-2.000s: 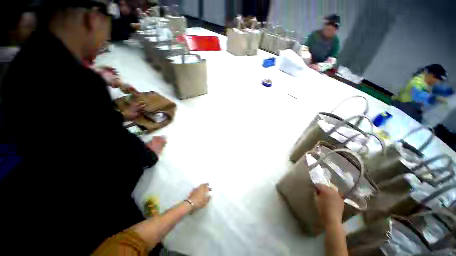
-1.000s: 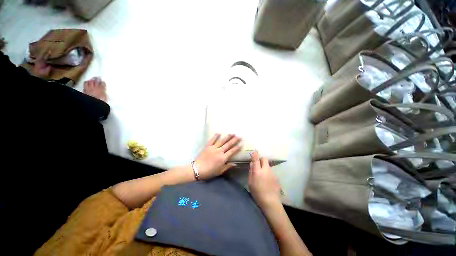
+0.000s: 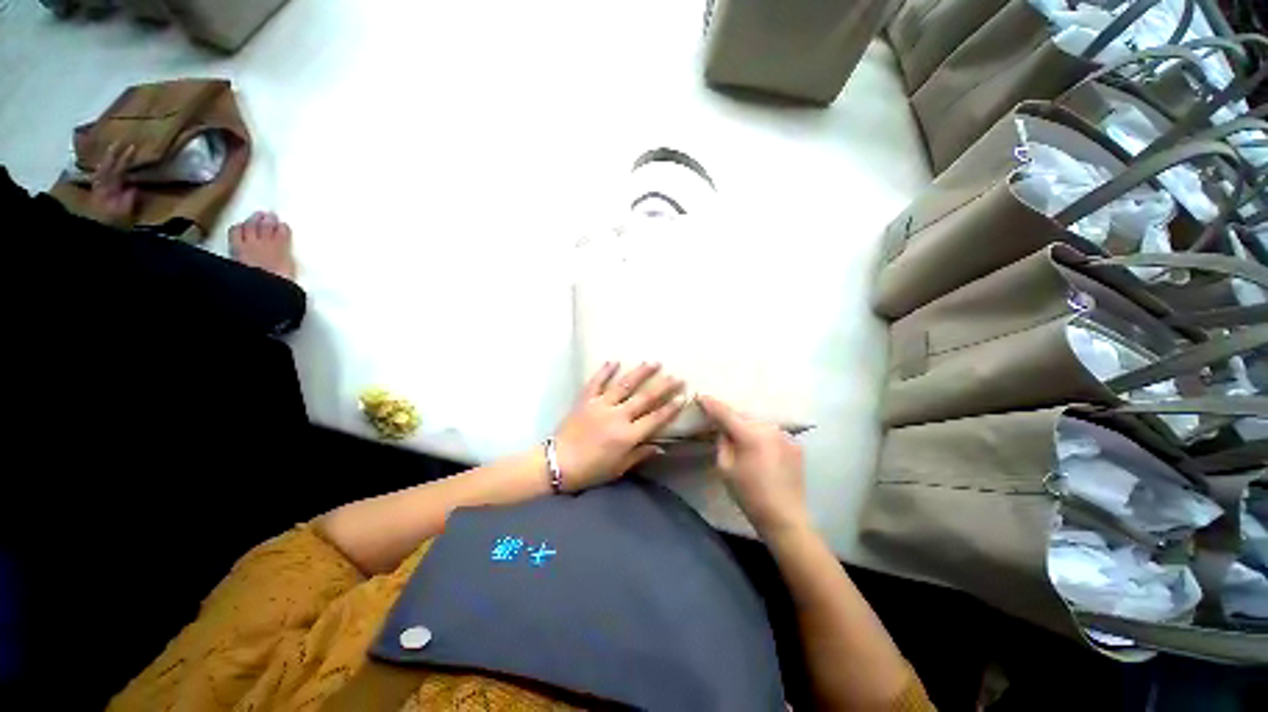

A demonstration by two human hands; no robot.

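A tote bag (image 3: 695, 306), almost white in the glare, lies flat in front of me with its handles pointing away. My left hand (image 3: 619, 429) rests with spread fingers on its near part, holding nothing. My right hand (image 3: 751, 452) is just right of it, with a fingertip touching the bag near its lower edge. Whether the right fingers pinch anything is too small and bright to tell. The logo cannot be made out.
Stuffed taupe tote bags (image 3: 973, 459) stand in a row on the right, another (image 3: 786, 49) at the top. A yellow scrap pile (image 3: 388, 413) lies at the table edge on the left. A person in black (image 3: 125, 362) handles a brown bag (image 3: 209, 111) at left.
A tote bag held upright by my right hand earlier is no longer in it; a bag now lies flat before me. My left hand has come onto it. Lately my right hand shifted slightly right and up.
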